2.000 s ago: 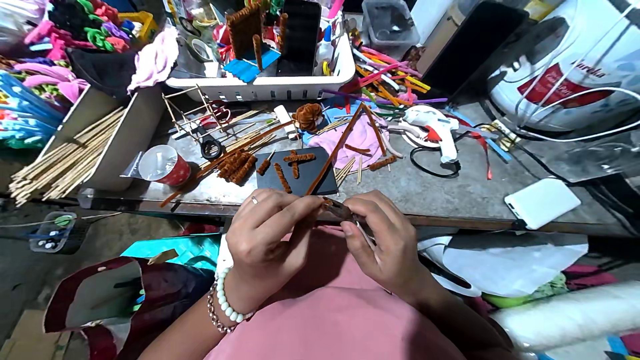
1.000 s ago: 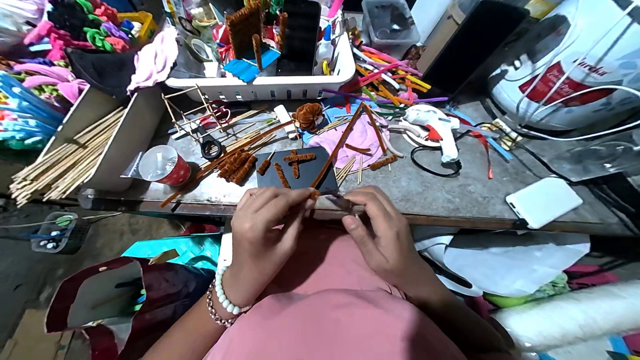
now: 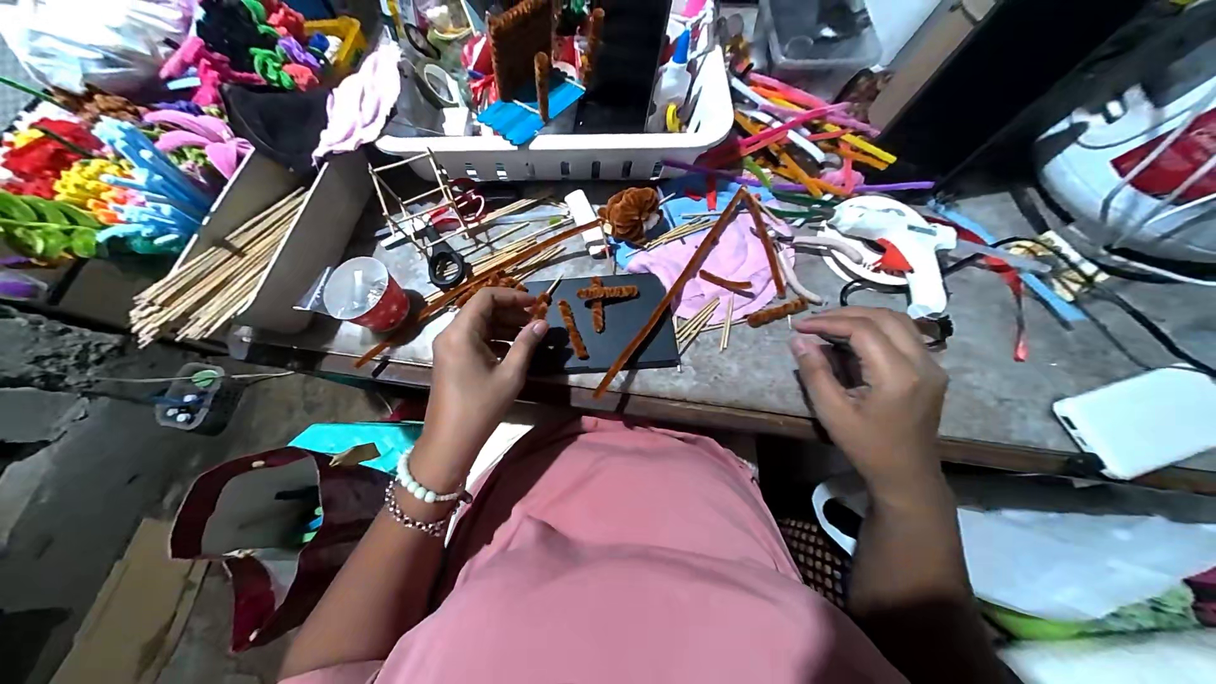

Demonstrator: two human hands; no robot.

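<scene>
My left hand point(image 3: 484, 356) is at the left end of a flat black board point(image 3: 627, 351), with a short brown fuzzy piece and a thin stick tip point(image 3: 553, 288) at its fingertips; whether it grips them is unclear. On the board lie a crossed pair of brown pipe-cleaner pieces point(image 3: 608, 293) and a single piece point(image 3: 573, 330). A long brown pipe cleaner point(image 3: 671, 293) slants over the board's right side. My right hand point(image 3: 869, 385) hovers over the table edge with curled fingers, near a thin stick; its grip cannot be made out. A short brown piece point(image 3: 777, 313) lies left of it.
A red and clear cup point(image 3: 369, 296) stands at the left, beside a box of wooden sticks point(image 3: 228, 271). A white basket point(image 3: 570, 157) stands behind. At the right are a white hot glue gun point(image 3: 898, 242), its black cord and a white rectangular device point(image 3: 1140, 418).
My hands were together at the table's front edge and have moved apart. The left is now at the board's left end, the right farther right.
</scene>
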